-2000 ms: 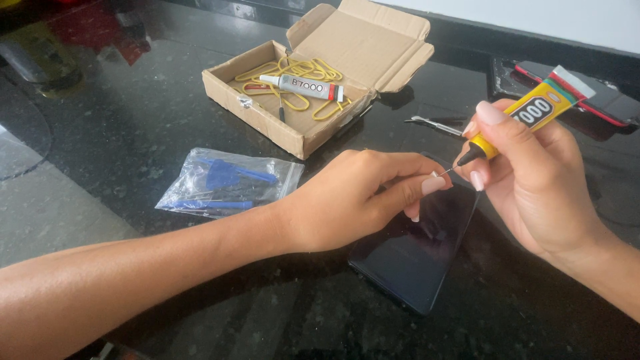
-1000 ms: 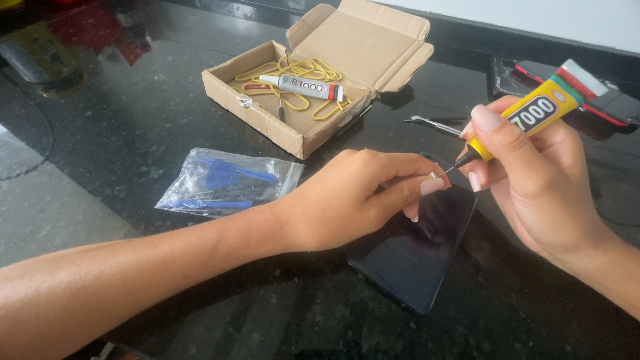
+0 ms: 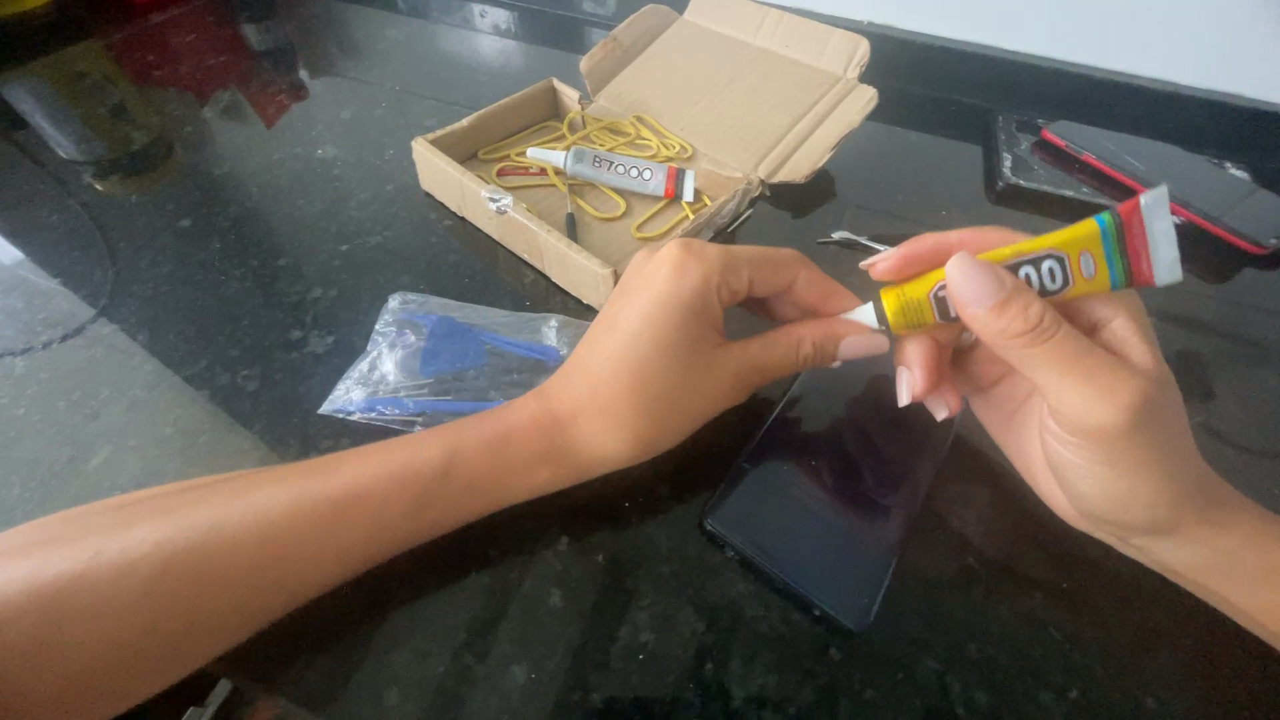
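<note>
My right hand (image 3: pixel 1060 380) holds a yellow tube of T7000 glue (image 3: pixel 1070 262), tilted with its crimped end up to the right. At the tube's tip, my left hand (image 3: pixel 690 350) pinches a small pale cap (image 3: pixel 862 316) between thumb and index finger. Cap and tube meet; how firmly they are joined cannot be told. Beneath both hands a dark smartphone (image 3: pixel 830 500) lies screen up, its far end partly hidden. Behind my left hand, an open cardboard box (image 3: pixel 520 235) holds a grey B7000 glue tube (image 3: pixel 620 172), yellow rubber bands (image 3: pixel 600 200) and a thin black-tipped tool.
A clear plastic bag (image 3: pixel 450 365) of blue pry tools lies beside my left wrist. Metal tweezers (image 3: pixel 855 240) rest behind my right fingers. Farther right, a red-edged phone (image 3: pixel 1170 180) leans over another dark, cracked-looking device (image 3: pixel 1050 165). All this is on a dark stone countertop (image 3: pixel 500 610).
Earlier, a thin metal pin in my left fingers met the tube's dark nozzle. Now a pale cap is there, the pin is out of sight, and my right hand with the tube is closer to my left.
</note>
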